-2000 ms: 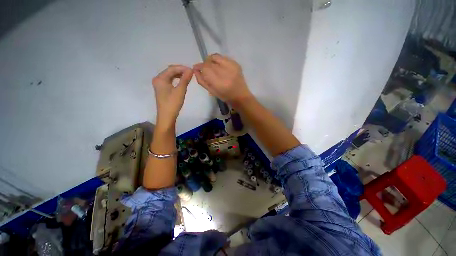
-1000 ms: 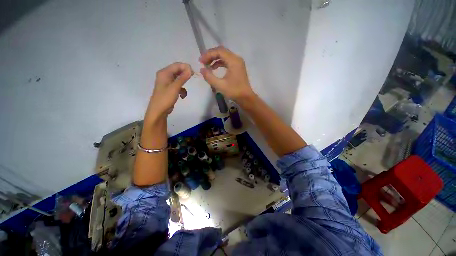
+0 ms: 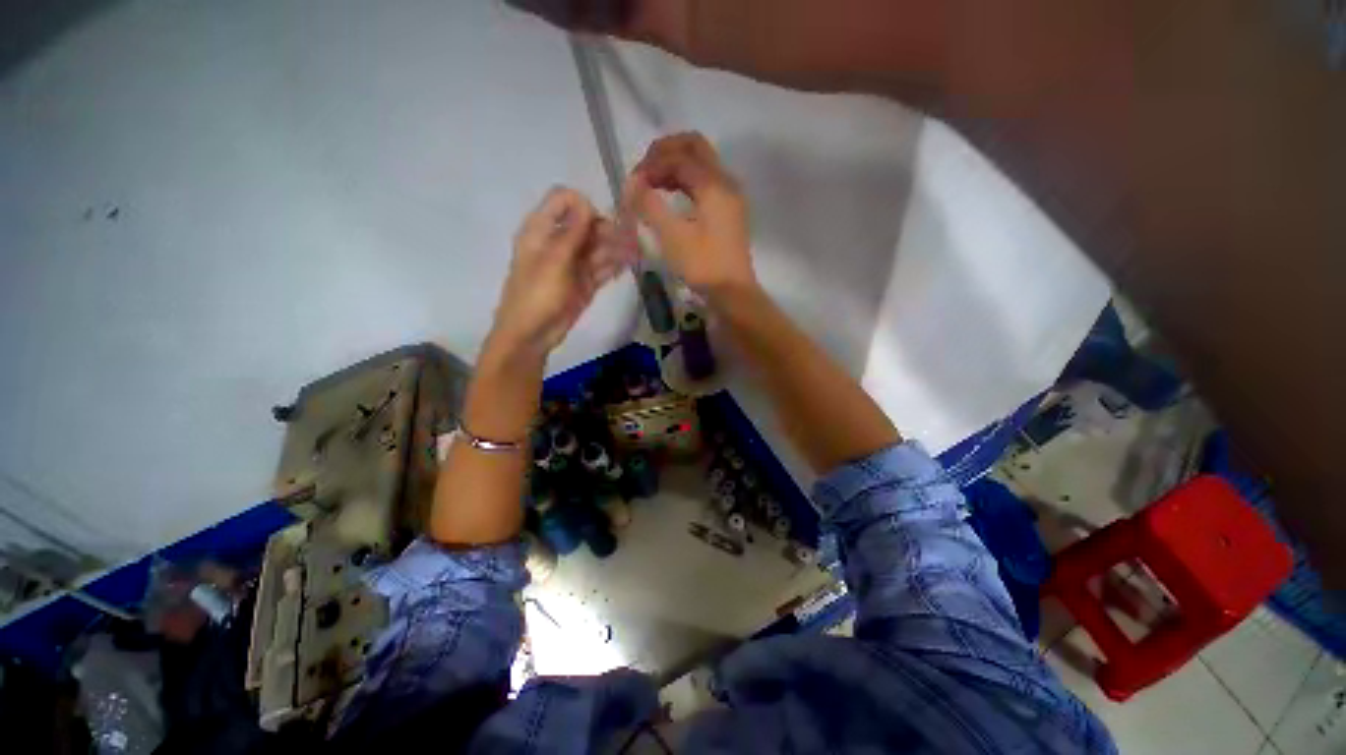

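My left hand is raised in front of the white wall, blurred, with its fingers bent near my right hand. My right hand is raised beside it, thumb and index fingertips pinched close together. The fingertips of both hands nearly meet before the metal rod. The sewing thread itself cannot be made out. A purple thread cone and a dark green cone stand below my right hand by the wall.
Sewing machine at left, several thread cones and bobbins on the table, with snips near them. Red stool at right. A large blurred skin-coloured shape covers the upper right.
A large blurred shape has come in over the upper right. My left hand has moved right, towards my right hand, and its fingers are now blurred.
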